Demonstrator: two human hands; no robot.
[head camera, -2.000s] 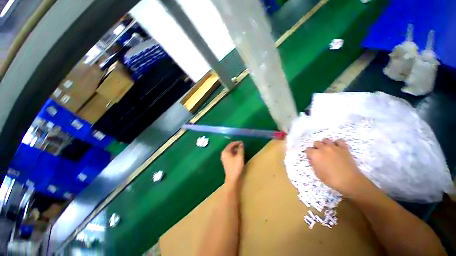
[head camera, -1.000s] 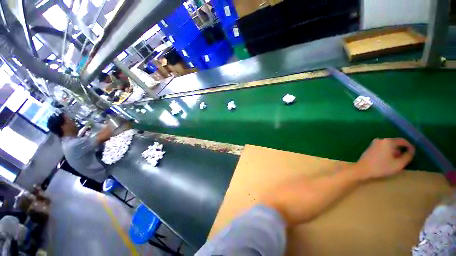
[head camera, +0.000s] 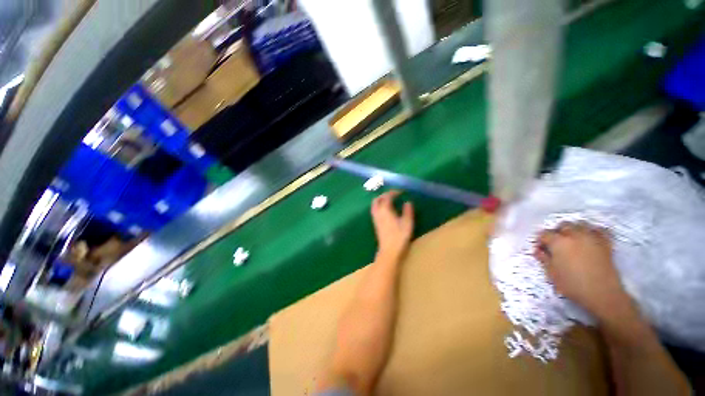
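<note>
A white assembly (head camera: 374, 183) sits against the bluish stop bar (head camera: 417, 186) on the green conveyor belt (head camera: 294, 255). My left hand (head camera: 393, 224) is just below that assembly, its fingers apart, with nothing visible in it. Small white parts (head camera: 519, 290) lie heaped at the mouth of the clear plastic bag (head camera: 657, 209), some spilling onto the cardboard sheet (head camera: 448, 309). My right hand (head camera: 576, 259) is on the heap with its fingers curled; whether it holds a part is blurred.
A pale upright post (head camera: 522, 93) stands by the bar's red end. More white assemblies (head camera: 319, 203) lie singly along the belt to the left. A shallow cardboard tray (head camera: 365, 110) is on the far ledge. Blue bins (head camera: 166, 189) stand beyond at the left.
The view has swung back right to the bag. The left hand's fingers have spread near the assembly at the bar. The right hand shows again on the parts.
</note>
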